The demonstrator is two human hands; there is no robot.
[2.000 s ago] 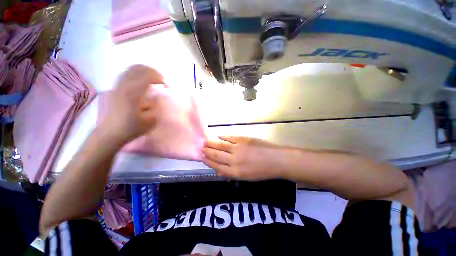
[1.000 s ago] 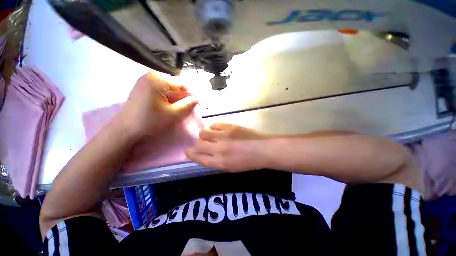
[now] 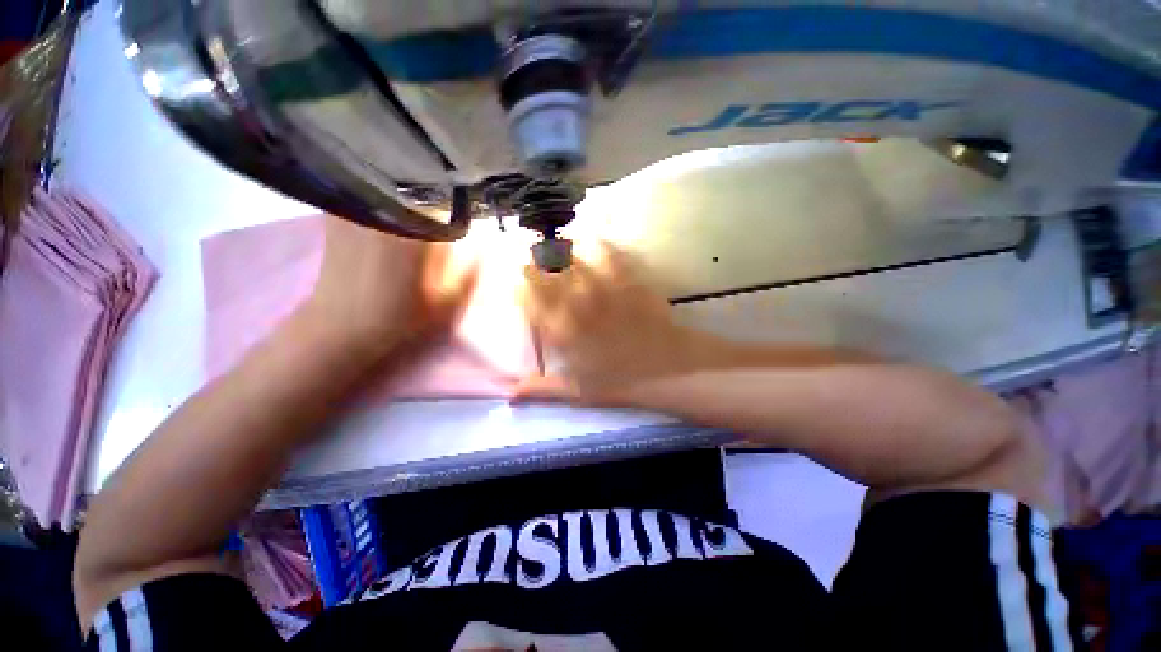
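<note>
A flat pale-pink fabric piece (image 3: pixel 261 287) lies on the white table, its right part in the bright lamp light under the machine head. My left hand (image 3: pixel 388 280) rests on the piece, left of the needle area, blurred. My right hand (image 3: pixel 592 318) is at its right edge, just below the presser foot area, with fingers on or at the cloth; it is blurred too. The white sewing machine head (image 3: pixel 789 96) with a blue stripe stands over both hands. Glare and the hands hide the needle and the cloth's edge there.
A fanned stack of pink pieces (image 3: pixel 70 331) lies at the left table edge. A blue plastic basket (image 3: pixel 339 550) is below the table edge (image 3: pixel 509 456). Pink cloth (image 3: pixel 1101 439) hangs at the right. The slide plate line and a dark part are at the right.
The pink piece has moved from the table's left-middle toward the needle area. My right hand has moved up to beside the presser foot. The pink pile behind is out of view as the camera has shifted.
</note>
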